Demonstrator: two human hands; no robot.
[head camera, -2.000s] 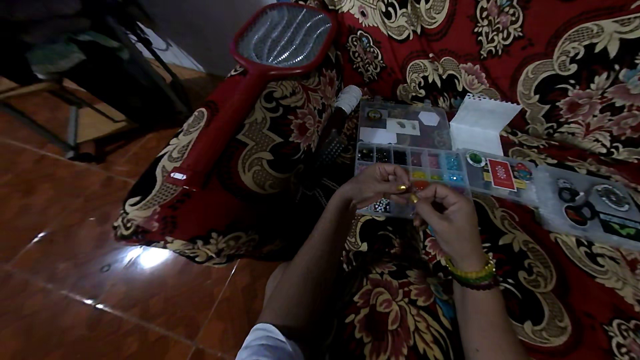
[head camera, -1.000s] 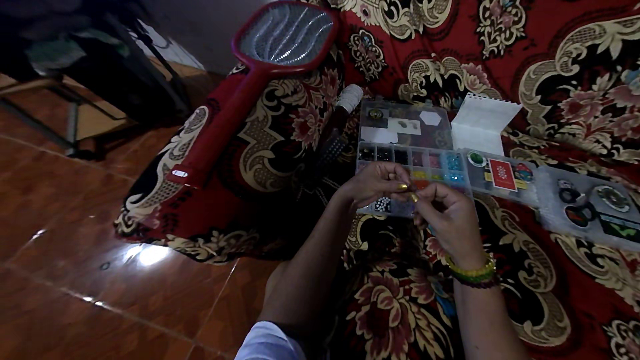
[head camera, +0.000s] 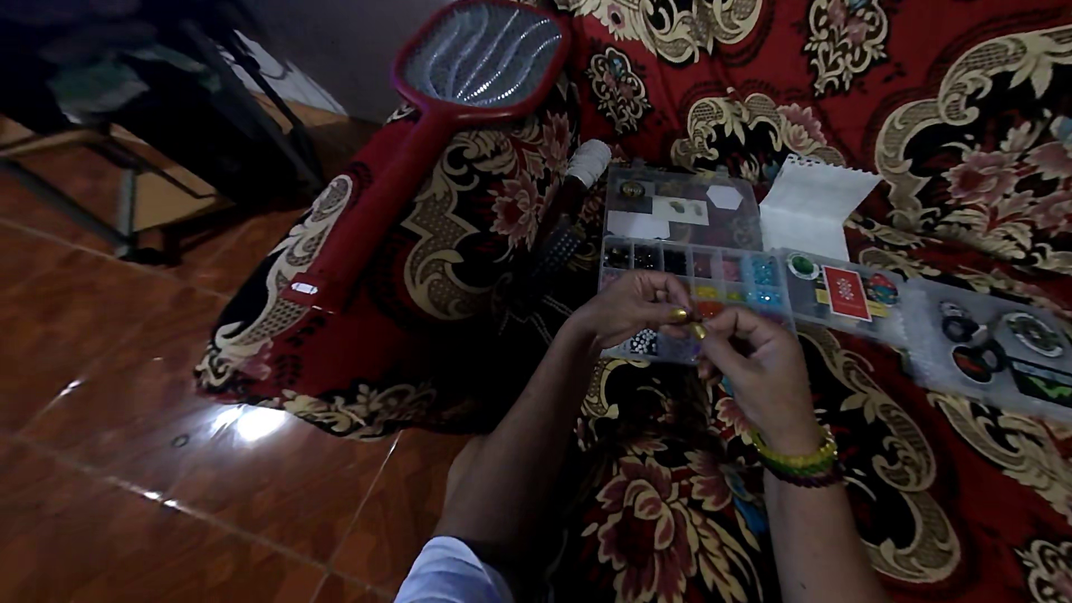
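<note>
My left hand (head camera: 634, 311) and my right hand (head camera: 756, 360) meet fingertip to fingertip above an open clear plastic bead box (head camera: 615, 347). Thumb and forefinger are pinched together on each hand, and a tiny dark thing seems to lie between them, too small to name. Both thumbnails are painted gold. Beaded bracelets (head camera: 797, 459) in yellow, green and dark red circle my right wrist. Beads in several colours fill the box's compartments, some hidden behind my hands. Its raised clear lid (head camera: 741, 230) bears paper pieces.
Everything rests on a sofa with a red floral cover (head camera: 662, 519). A red electric fly swatter (head camera: 377, 209) leans on the armrest, near a spool of white cord (head camera: 589, 162). Folded white paper (head camera: 812, 205) stands behind two more plastic cases (head camera: 892, 322) (head camera: 930, 368). Tiled floor (head camera: 201, 502) lies left.
</note>
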